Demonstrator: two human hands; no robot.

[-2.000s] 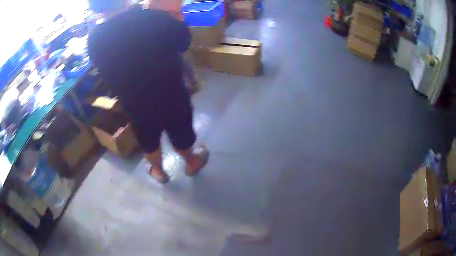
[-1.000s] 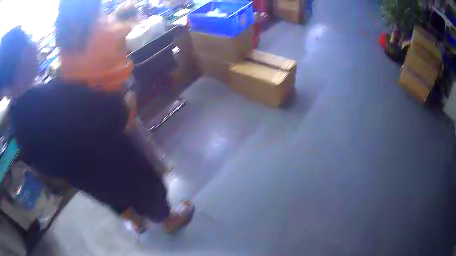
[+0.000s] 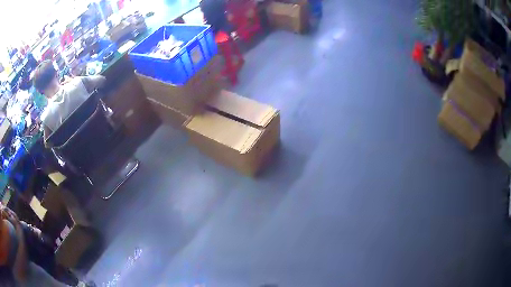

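Neither of my hands is in the picture. A brown carton (image 3: 234,134) stands on the grey floor ahead, its top flaps folded over with a dark gap between them. Beside it on the left, a blue plastic tote (image 3: 178,55) with white items inside sits on another brown carton (image 3: 187,92).
A person sits in a dark chair (image 3: 81,134) at the green-topped bench (image 3: 115,59). Another person is cut off at the lower left, near an open carton (image 3: 74,245). Red stools (image 3: 230,59) stand behind the tote. Folded cardboard (image 3: 472,101) and a plant (image 3: 446,21) are at right.
The view has moved forward and turned. The person in dark clothes has left the middle of view. The carton and tote appear nearer, and the seated person now shows.
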